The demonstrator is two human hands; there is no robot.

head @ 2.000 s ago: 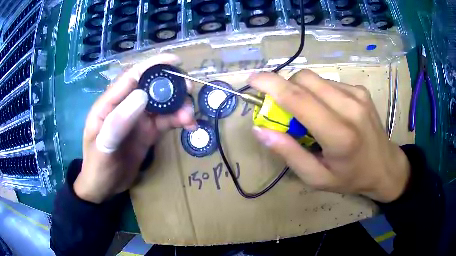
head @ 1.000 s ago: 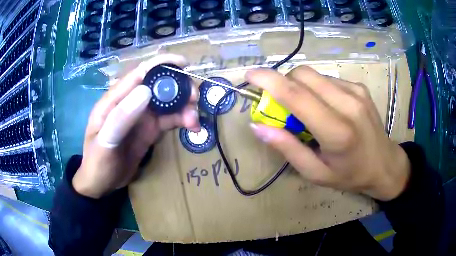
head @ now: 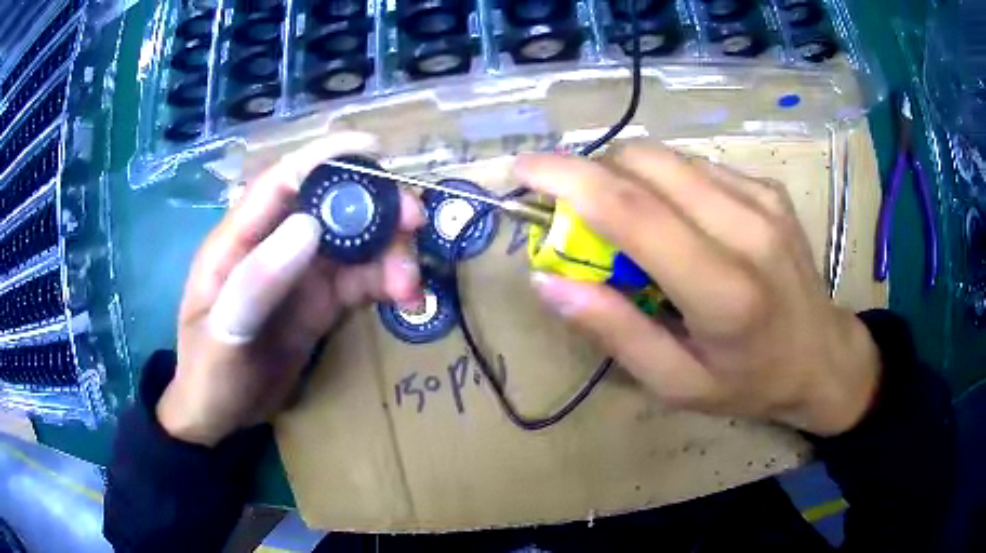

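My left hand (head: 254,292), with whitish finger cots, holds a black model wheel (head: 348,210) with a silver-white centre and a ring of pale dots, facing up. My right hand (head: 714,286) grips the yellow handle (head: 568,246) with its blue band. The thin iron shaft (head: 443,186) runs left from the handle, and its end lies at the upper edge of the held wheel. Two loose wheels lie on the cardboard: one between my hands (head: 455,219), and one below it (head: 420,311), partly covered by my left fingers.
The brown cardboard mat (head: 519,475) has handwritten marks. A black power cord (head: 476,351) loops across it. Clear blister trays with black wheels stand behind (head: 443,89) and at left (head: 38,248). Slim metal tweezers (head: 841,216) and purple-handled pliers (head: 908,216) lie at right.
The view has shifted slightly. The held wheel has moved a little left and down against the loose wheels, and the shaft still reaches its upper edge. Both hands keep their grips.
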